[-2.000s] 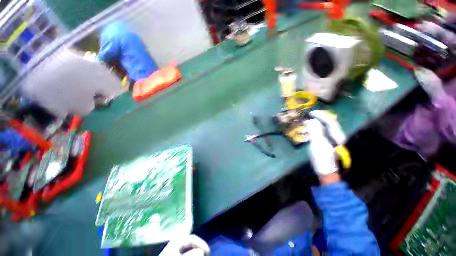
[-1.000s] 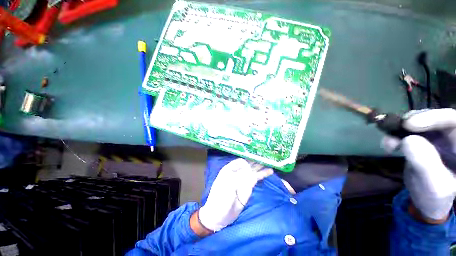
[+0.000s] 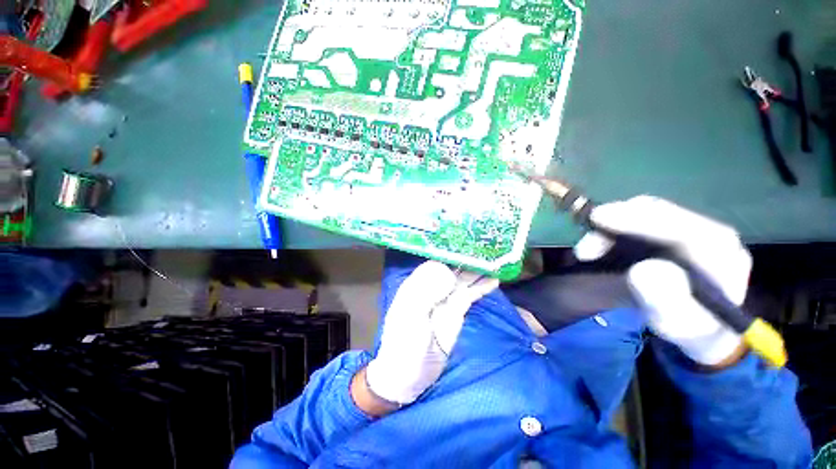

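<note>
A large green printed circuit board (image 3: 394, 101) with a white border lies turned slightly, its near edge out past the bench edge. My left hand (image 3: 423, 334), in a white glove, holds that near edge; some fingertips are hidden under it. My right hand (image 3: 683, 275), also gloved, holds a soldering iron (image 3: 632, 245) like a pen, yellow rear end towards me. Its metal tip is over the board's right part; whether it touches cannot be told.
A blue pen-like tool (image 3: 259, 188) lies left of the board. A solder spool (image 3: 82, 190) with a trailing strand is further left, red carriers (image 3: 55, 64) at upper left. Side cutters (image 3: 770, 119) lie at right. Black totes (image 3: 211, 394) stand below the bench at lower left.
My right hand has gone from the iron stand area to the board, bringing the soldering iron's tip over it. My left hand stays at the board's near edge. The view has turned down onto the board.
</note>
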